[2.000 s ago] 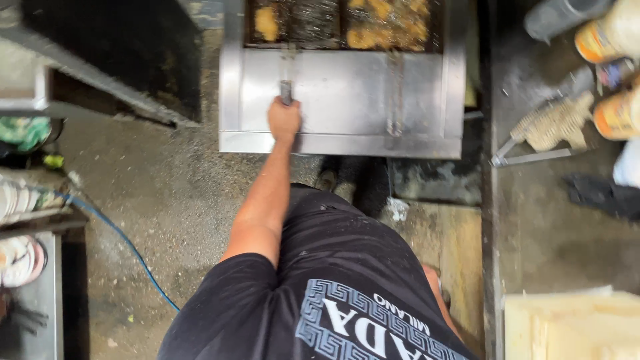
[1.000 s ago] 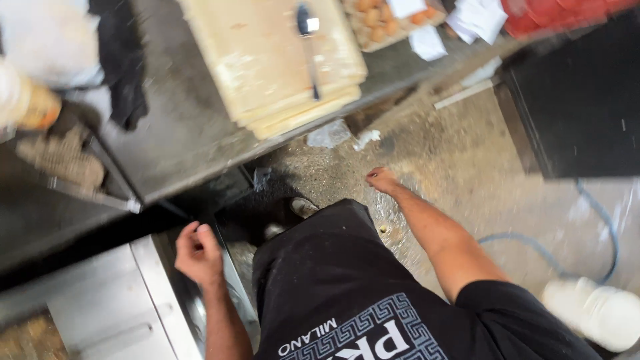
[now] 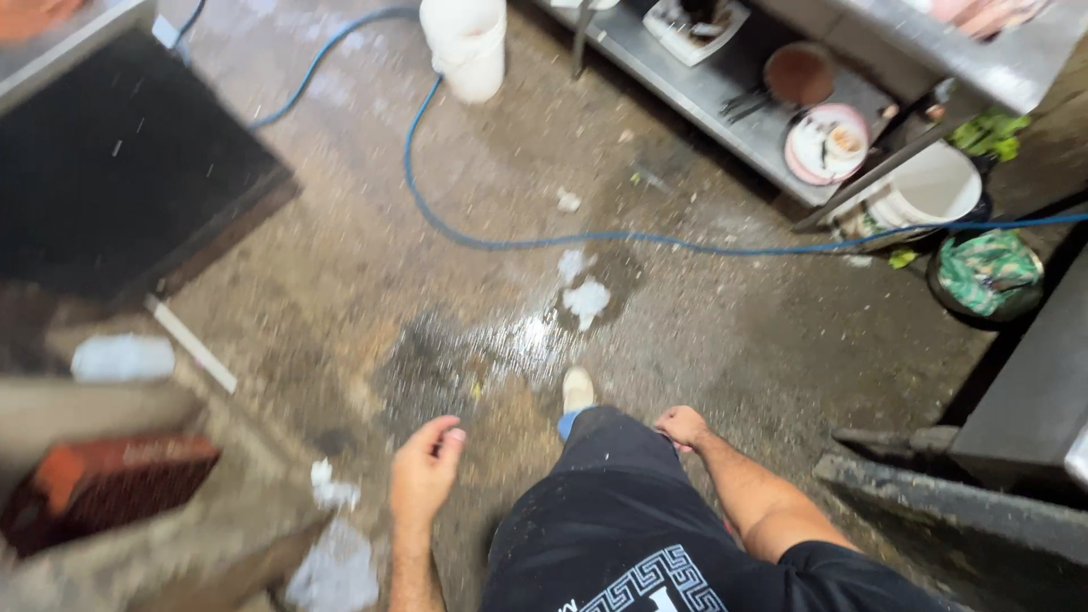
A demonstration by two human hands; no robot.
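My left hand [image 3: 427, 467] hangs in the air left of my body, its fingers loosely curled and apart, with nothing in it. On the other side, my right hand [image 3: 682, 427] is beside the dark shorts [image 3: 608, 442], holding nothing that shows; its fingers are curled and partly hidden. Between the hands, one light shoe [image 3: 578, 389] stands on the wet floor [image 3: 510, 340]. Crumpled white scraps [image 3: 586, 302] lie ahead of the shoe. Beyond them a blue hose [image 3: 510, 245] curves across the floor.
A white bucket [image 3: 466, 47] stands ahead. At right are a metal shelf [image 3: 722, 127] with plates [image 3: 826, 144], a white pail [image 3: 935, 191] and a bin with a green liner [image 3: 990, 272]. A black panel [image 3: 127, 170] and a red crate [image 3: 127, 476] are at left.
The view has swung widely round, from the metal fryer past the work table to the open floor. My hand on the handle at the fryer two seconds ago has let go of it.
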